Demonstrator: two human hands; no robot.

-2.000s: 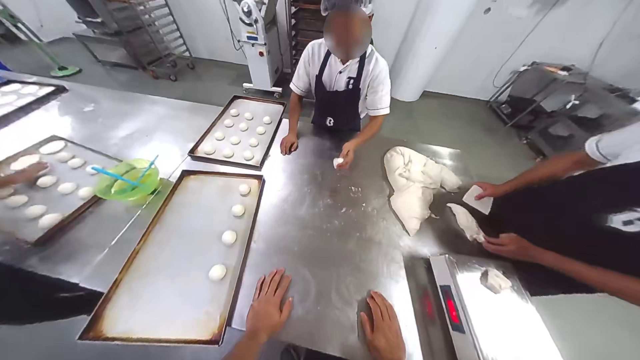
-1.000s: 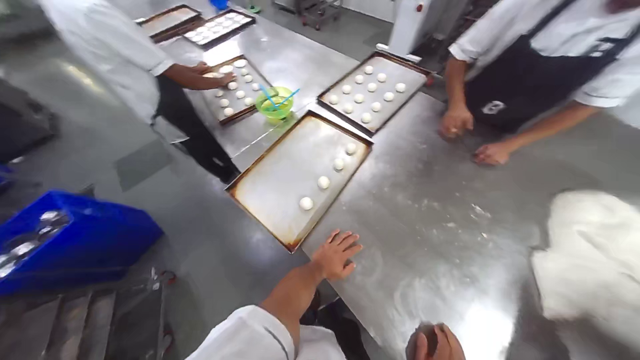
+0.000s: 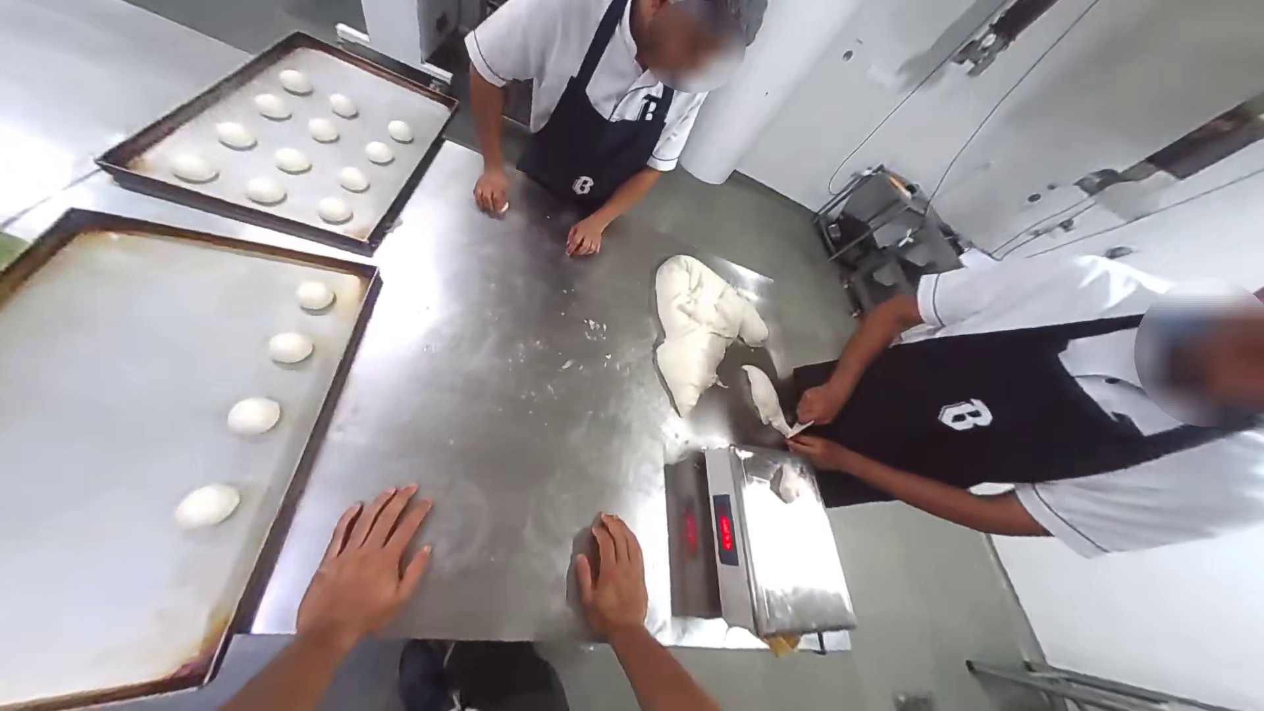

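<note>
My left hand point(image 3: 367, 565) lies palm down with its fingers apart on the steel table point(image 3: 474, 415), beside the near baking tray point(image 3: 306, 464). My right hand point(image 3: 614, 575) rests on the table's near edge, left of the digital scale point(image 3: 805, 553); its fingers are slightly bent and nothing shows in it. Several dough balls point(image 3: 254, 416) sit in a line along the near tray's right side. A large dough mass point(image 3: 694, 326) lies beyond the scale, with a smaller dough strip point(image 3: 764, 397) next to it. A small dough piece point(image 3: 789, 483) is on the scale.
Across the table stands a co-worker in a dark apron point(image 3: 604, 138), hands at the table. At the right another co-worker point(image 3: 948, 415) holds a pale flat tool point(image 3: 800, 429) at the dough strip. A second tray point(image 3: 415, 197) with several dough balls is at the upper left.
The view has swung from the trays back toward the scale and dough. The right co-worker's hands, apart two seconds ago, are now close together at the dough strip's near end.
</note>
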